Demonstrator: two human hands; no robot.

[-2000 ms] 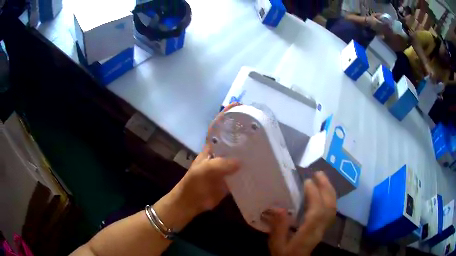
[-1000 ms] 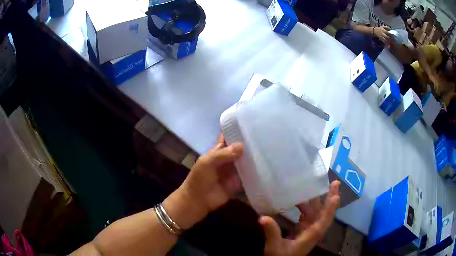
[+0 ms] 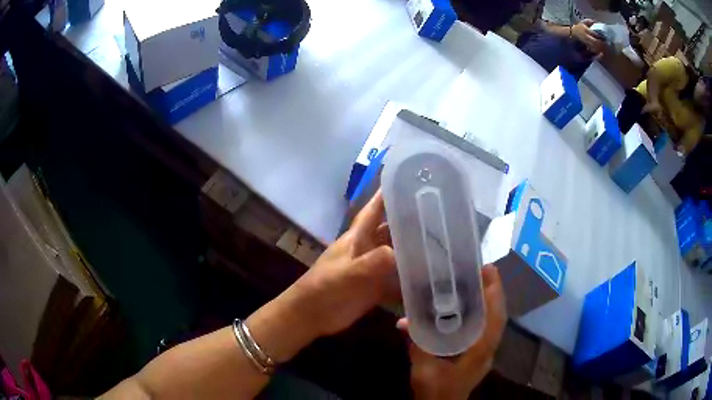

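A frosted, deep oval housing (image 3: 461, 266) is held up in front of me, its long side slanting down to the right. Its face shows a long central channel, a small round spot near the top and a round hole near the bottom. My left hand (image 3: 363, 262) grips its left side, with a metal bangle on the wrist. My right hand (image 3: 461, 367) holds its lower end and right side, partly hidden behind it. Behind it an open white and blue product carton (image 3: 449, 131) lies on the white table (image 3: 273, 148).
An outline-print carton (image 3: 539, 242) stands beside the open carton. A large blue carton (image 3: 613, 320) is at the lower right. At upper left are a white box (image 3: 173, 51) and a black-rimmed round container (image 3: 264, 31). Small cartons (image 3: 560, 95) and seated people (image 3: 671, 101) are at right.
The appliance was turned over from its flat underside, past its frosted side, and now shows its channelled face. My right hand has closed in from open fingers onto the lower end.
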